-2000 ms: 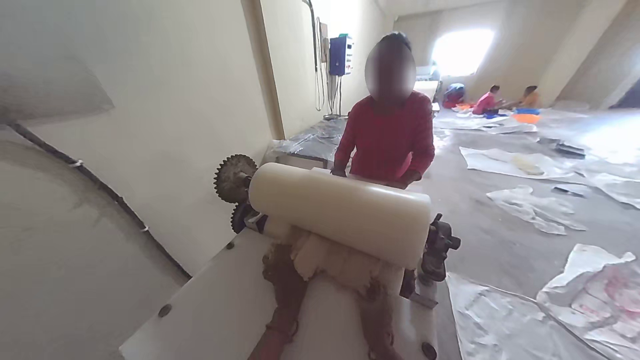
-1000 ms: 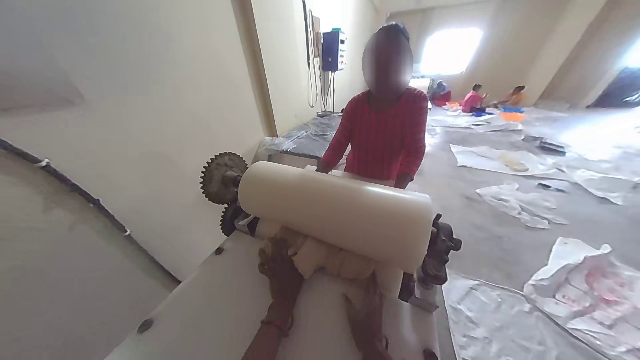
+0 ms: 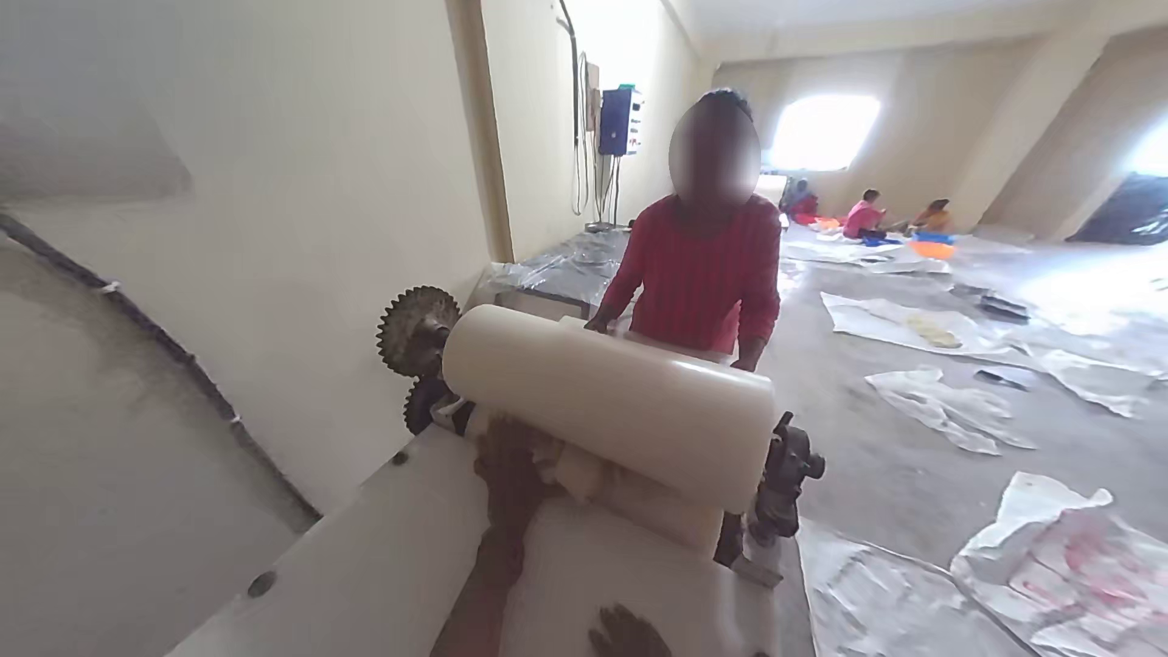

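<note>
A thick white roller [image 3: 611, 406] spans the machine in front of me, above a second roller that is mostly hidden. Folded pale dough-like material [image 3: 579, 470] lies along its near side. My left hand [image 3: 511, 461] rests on the left end of that material, close under the roller; its fingers are blurred, so its grip is unclear. Lower down, my right hand [image 3: 630, 631] lies over the white feed board [image 3: 602, 557] with its fingers apart and nothing in them, partly cut off by the frame's bottom edge.
Toothed metal gears [image 3: 418, 330] stand at the roller's left end, and a dark metal bracket [image 3: 787, 474] at its right. Across the machine stands a person in a red top [image 3: 698, 274], hands near the roller. White sheets [image 3: 949, 411] lie on the floor; several people sit farther back.
My right hand has drawn back from the material toward the bottom of the view. My left hand stays at the material's left side, close under the roller.
</note>
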